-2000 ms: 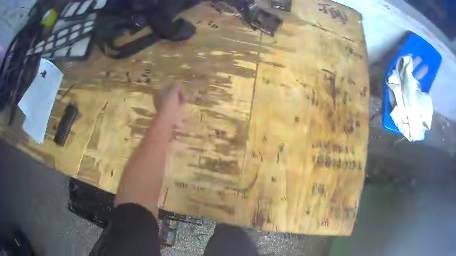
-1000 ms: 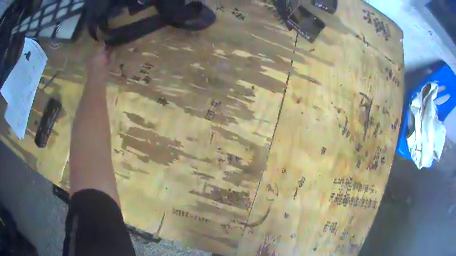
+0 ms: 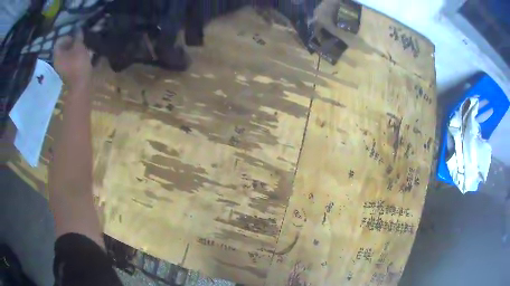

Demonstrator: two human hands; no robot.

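Note:
Black straps [image 3: 148,47] lie in a dark, blurred heap at the top left of the worn plywood table [image 3: 235,167]. My left hand [image 3: 72,56] reaches to the heap's left edge, beside a black grid frame [image 3: 53,34]. Its fingers look curled, but blur and the dark material hide whether they grip a strap. My right hand is not in view.
A white paper sheet [image 3: 38,111] lies at the table's left edge, beside my forearm. Dark flat pieces [image 3: 330,46] and a small black block [image 3: 349,15] are at the back. A blue bin [image 3: 483,92] with white cloth [image 3: 468,148] stands to the right.
My left hand has moved from mid-table to the left, now at the grid frame. The strap loop at the top has shifted left and changed shape. My forearm now covers the small dark block near the paper.

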